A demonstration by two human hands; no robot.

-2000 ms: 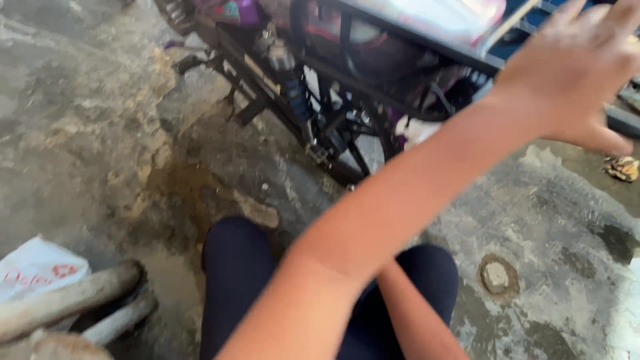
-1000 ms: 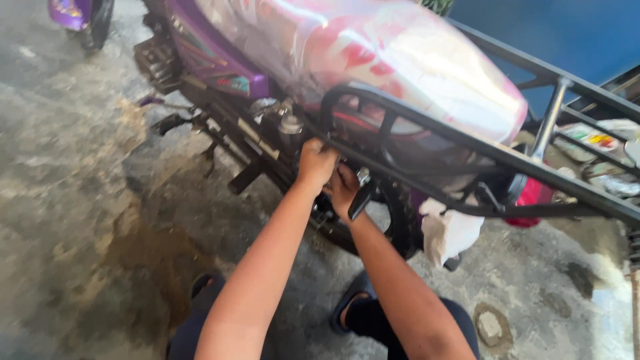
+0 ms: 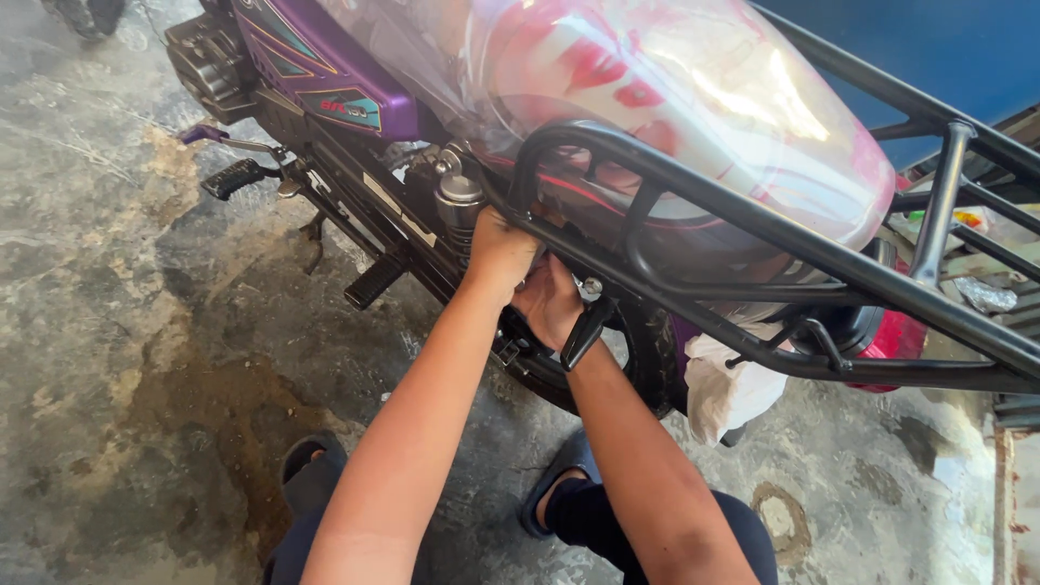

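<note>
Both of my hands reach under the black tubular rear rack (image 3: 731, 213) of a purple motorcycle. My left hand (image 3: 502, 244) is bent in beside the rear shock absorber (image 3: 460, 199), its fingers hidden behind the rack and frame. Close against it on the right is my right hand (image 3: 551, 302), palm partly showing, fingertips hidden too. Whether either holds anything cannot be seen. A black passenger footrest or bracket (image 3: 587, 333) crosses in front of my right wrist, with a bolt (image 3: 593, 285) above it. The rear wheel (image 3: 654, 357) lies behind my wrists.
Clear plastic covers the seat (image 3: 691, 106). A white bag (image 3: 727, 382) hangs near the red tail light (image 3: 898, 341). A ribbed footpeg (image 3: 375, 278) and a pedal (image 3: 236, 179) stick out on the left. My sandalled feet rest on the stained concrete floor (image 3: 162, 422).
Two seconds ago one arm stretched out to the upper right; by one second ago both hands were together at the motorcycle's rear side, where they remain. The view is now closer.
</note>
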